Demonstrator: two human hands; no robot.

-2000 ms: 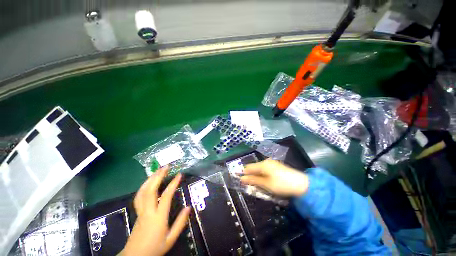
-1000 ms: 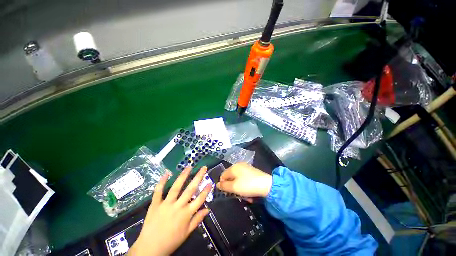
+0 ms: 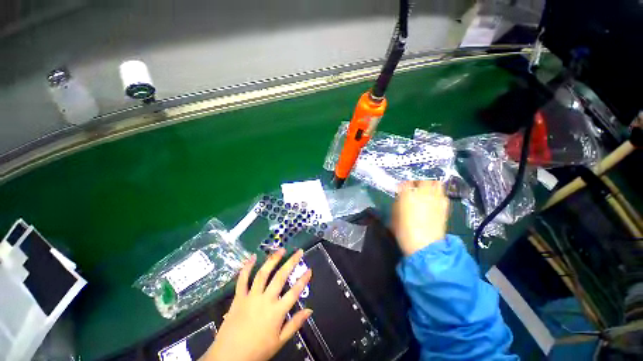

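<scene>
A black tray (image 3: 392, 282) at the near edge holds black phone housings (image 3: 331, 300) with pale outlines. My left hand (image 3: 262, 310) lies on the housings with its fingers spread, fingertips by the camera-hole corner of one. My right hand (image 3: 421, 211), in a blue sleeve, is off the tray to the right, in front of the clear plastic bag (image 3: 395, 163) with dotted sheets. Its fingers point away from me, and whether it holds anything cannot be seen. Dotted sticker strips (image 3: 288, 220) lie behind the tray beside a white card (image 3: 307, 197).
An orange screwdriver (image 3: 359, 137) hangs on its cable over the mat. A small clear bag (image 3: 189, 273) with a white label lies behind the tray. A large white sheet with black blocks (image 3: 39, 282) is at left. A red object (image 3: 529, 141) and a black cable (image 3: 518, 180) are at right.
My right hand has left the housing and moved right and away, to the clear bag. My left hand stays on the housings. The view has shifted slightly.
</scene>
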